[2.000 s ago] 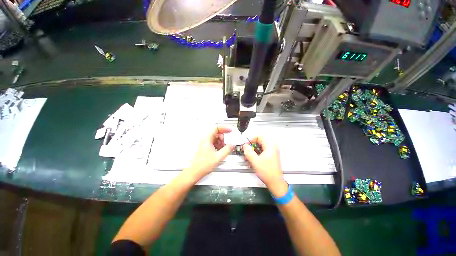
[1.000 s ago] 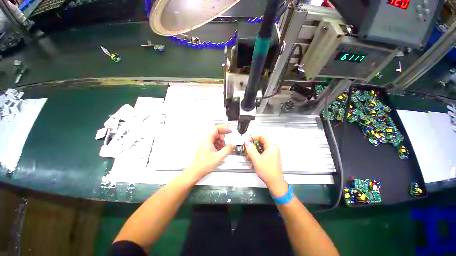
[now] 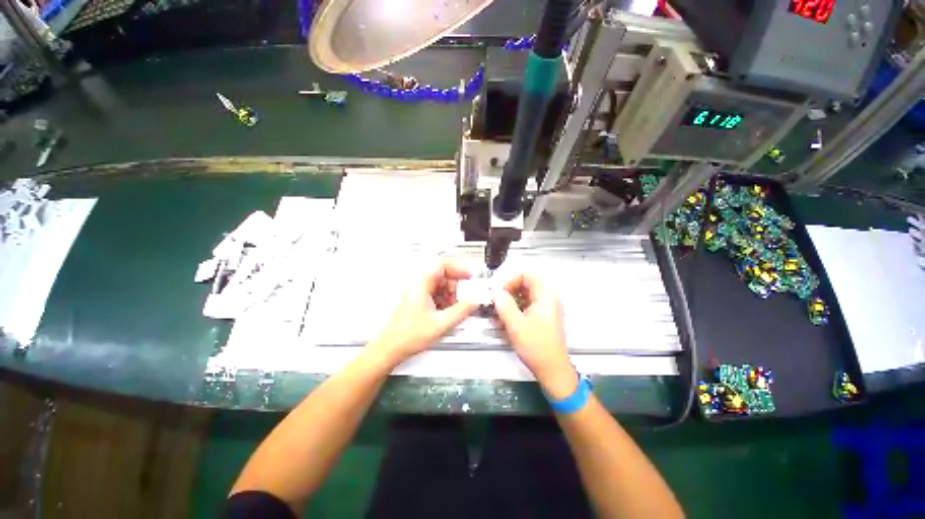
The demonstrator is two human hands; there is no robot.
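Observation:
My left hand [image 3: 421,309] holds a small white plastic part [image 3: 472,291] between thumb and fingers, under the soldering tip [image 3: 496,251]. My right hand [image 3: 532,319], with a blue band on its wrist, is closed at the part's right side. A green circuit board shows at its fingers in the earlier frames; now the fingers mostly hide it. The dark soldering iron head [image 3: 527,132] with a teal band comes down just above both hands. The holding fixture is largely hidden by the fingers.
Pale machine base [image 3: 385,223] lies under the hands. White plastic parts [image 3: 243,258] lie heaped at left. A black tray [image 3: 720,314] with green boards stands at right. The counter display [image 3: 715,120] reads 6118. A dark conveyor [image 3: 152,122] behind carries scattered boards. A beige hood [image 3: 390,30] hangs above.
The counter went from 6117 to 6118. The fingers have shifted slightly around the part, and the green board at my right fingertips is now mostly covered. Boards on the conveyor moved slightly right.

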